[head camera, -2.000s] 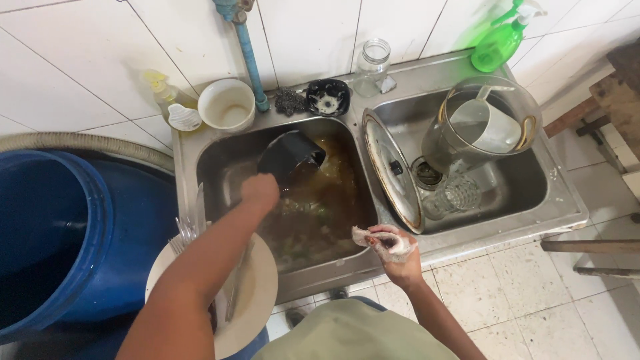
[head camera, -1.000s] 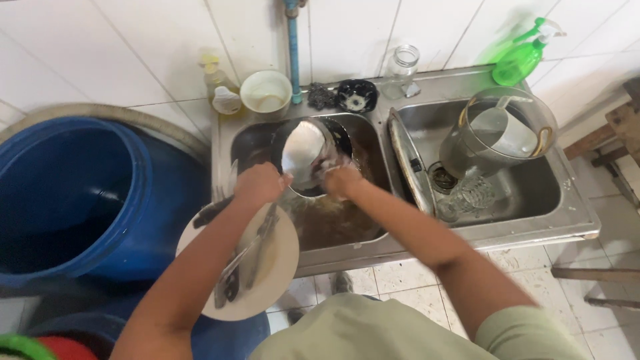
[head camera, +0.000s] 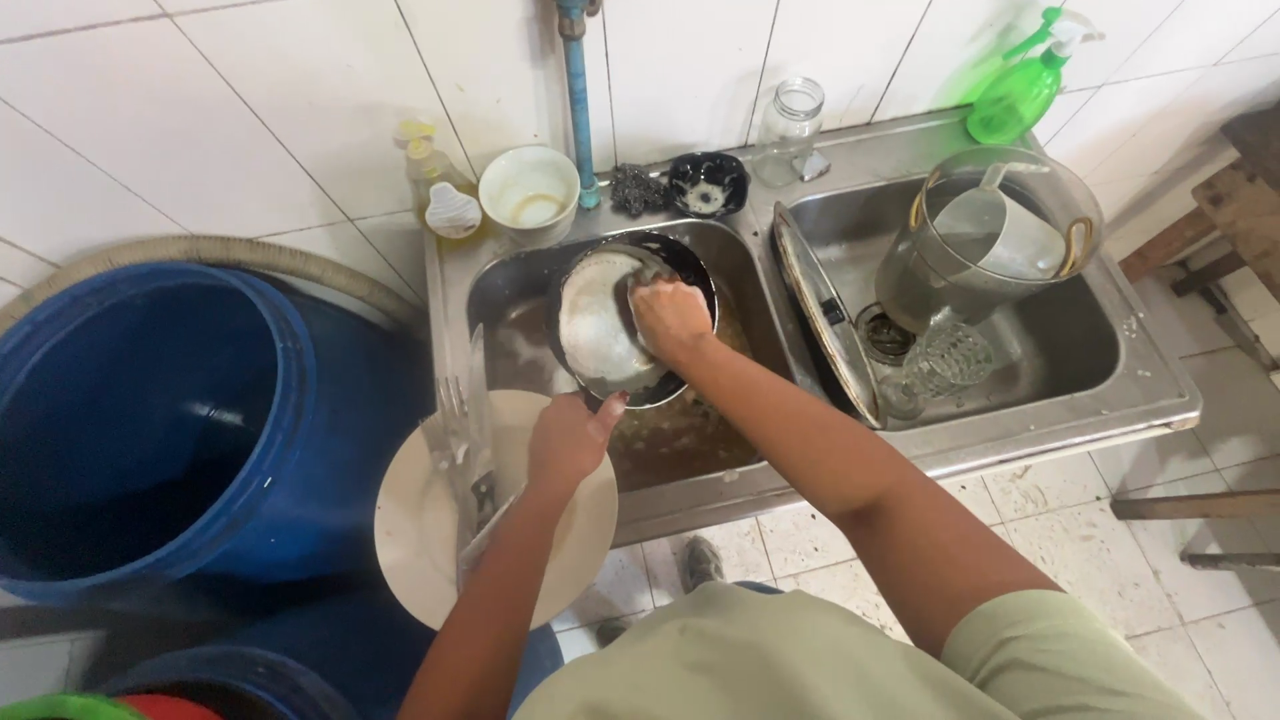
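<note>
A black cooking pot (head camera: 600, 330) with a pale metal inside is tilted over the murky water of the left sink basin (head camera: 640, 470). My left hand (head camera: 575, 440) grips it at its near edge, thumb on top; a handle there is mostly covered. Inside the pot is my right hand (head camera: 672, 318), fingers curled on a dark, partly hidden cloth or sponge against the inner wall. Below my left forearm lies a cream plate (head camera: 405, 520) with forks and knives on it.
A pot lid (head camera: 820, 310) leans on the basin divider. The right basin holds a clear bucket (head camera: 910, 260) with a jug (head camera: 1000, 235), and a glass (head camera: 945, 360). Behind stand a white bowl (head camera: 530, 190), black bowl (head camera: 708, 185), jar (head camera: 790, 130) and green spray bottle (head camera: 1015, 100). Blue barrels (head camera: 290, 400) stand left.
Two seconds ago my left hand had the pot low in the left basin, and my right hand held a soapy cloth or sponge near the basin's front edge. My right hand has moved left into the pot.
</note>
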